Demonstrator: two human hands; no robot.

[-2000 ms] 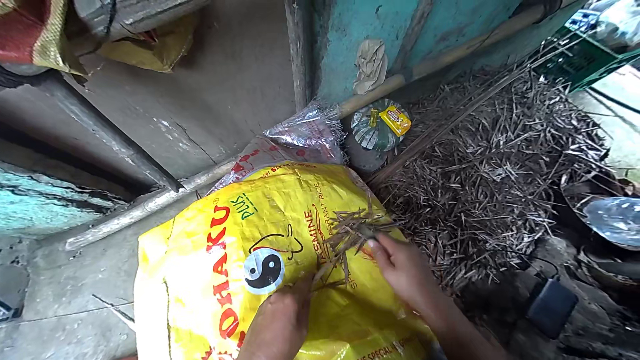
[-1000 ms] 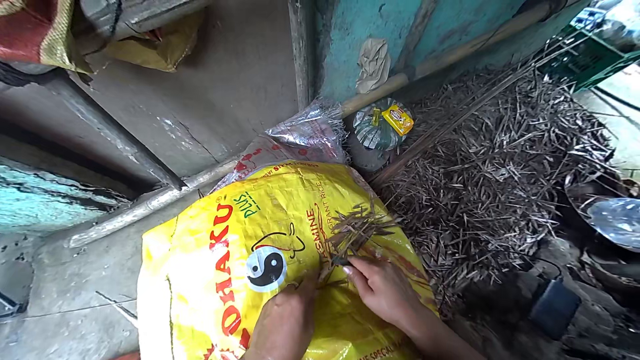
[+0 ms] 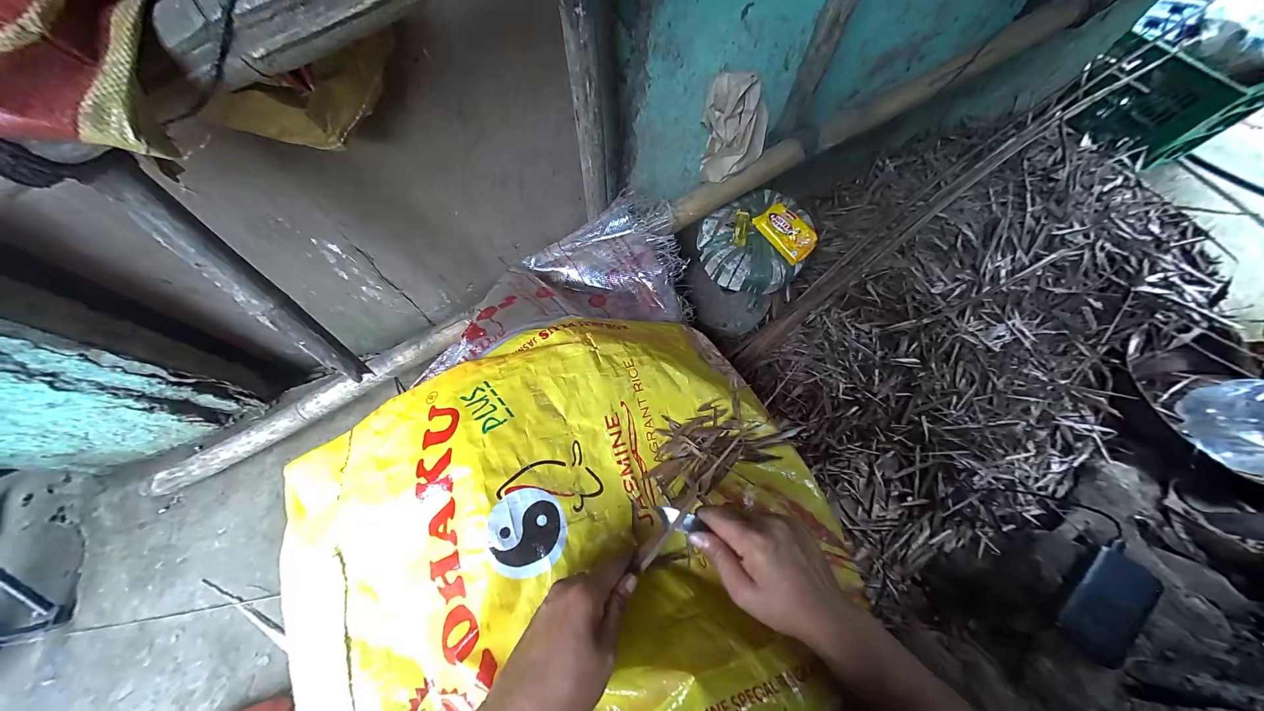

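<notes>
A full yellow woven rice sack [image 3: 395,553] lies beneath both hands. In my right hand [image 3: 775,568] is a small knife [image 3: 677,517], its short blade pointing left. My left hand [image 3: 573,632] pinches a thin brown dry strip [image 3: 652,546], and the blade rests against or very near that strip. Just beyond the knife, a small heap of dry brown shavings [image 3: 711,444] lies on the sack. What the strip is made of cannot be told.
A large pile of dry brown slivers [image 3: 968,336] spreads over the ground at right, with long sticks across it. A yellow packet [image 3: 785,234] sits on a round container beyond the sack. A bamboo pole [image 3: 306,415] runs along the wall; a green crate [image 3: 1165,94] stands far right.
My right hand was over the edge of the shavings two seconds ago; it has drawn back toward my left hand. The knife blade now shows clearly.
</notes>
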